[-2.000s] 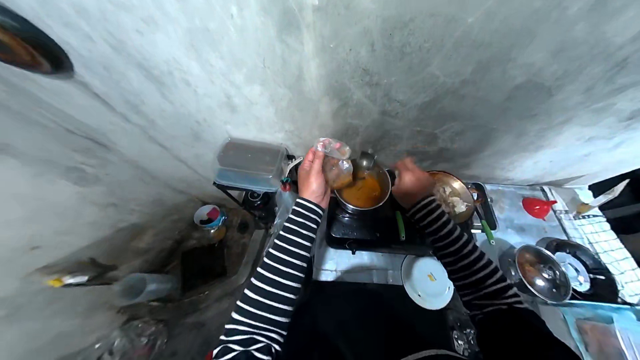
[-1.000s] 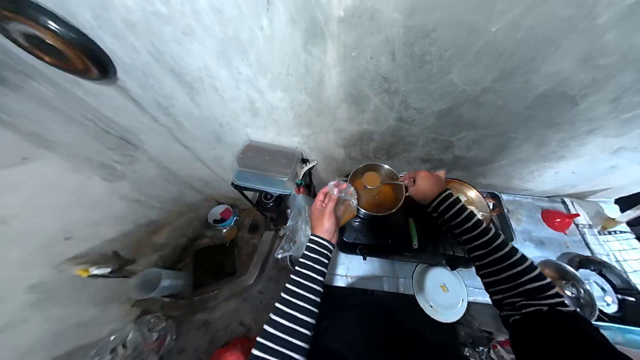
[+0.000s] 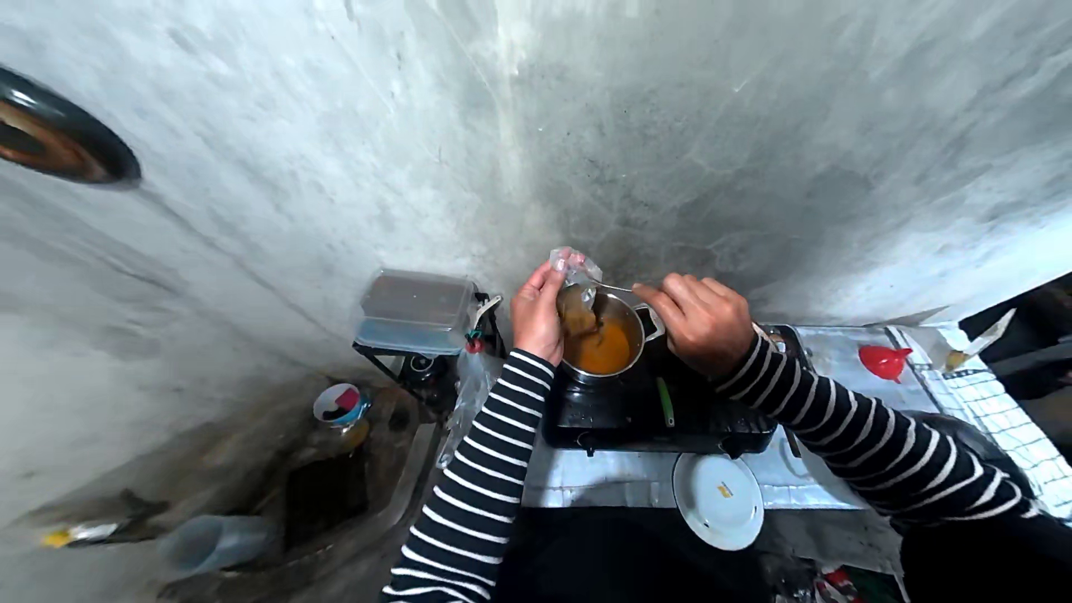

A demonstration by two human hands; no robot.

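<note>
My left hand (image 3: 540, 311) grips a clear plastic bag (image 3: 578, 306) whose lower part, with brownish liquid, hangs over the left side of a metal pot (image 3: 638, 339). My right hand (image 3: 702, 322) holds the thin metal handle of a ladle (image 3: 614, 287); its bowl end is at the bag's mouth, partly hidden by the plastic. Orange liquid (image 3: 601, 348) fills part of the pot, which sits on the left side of a black gas stove (image 3: 636, 419). A green handle (image 3: 666, 402) lies across the stove front.
A white plate (image 3: 718, 501) lies on the counter in front of the stove. Plastic containers (image 3: 416, 311) stand on a rack at left. A red funnel (image 3: 884, 362) lies at right. Behind the stove rises a grey wall (image 3: 586, 151). My right forearm covers much of the stove's right side.
The ladle's bowl, above the pot a second ago, is now at the bag's mouth. My left hand has raised the bag beside it.
</note>
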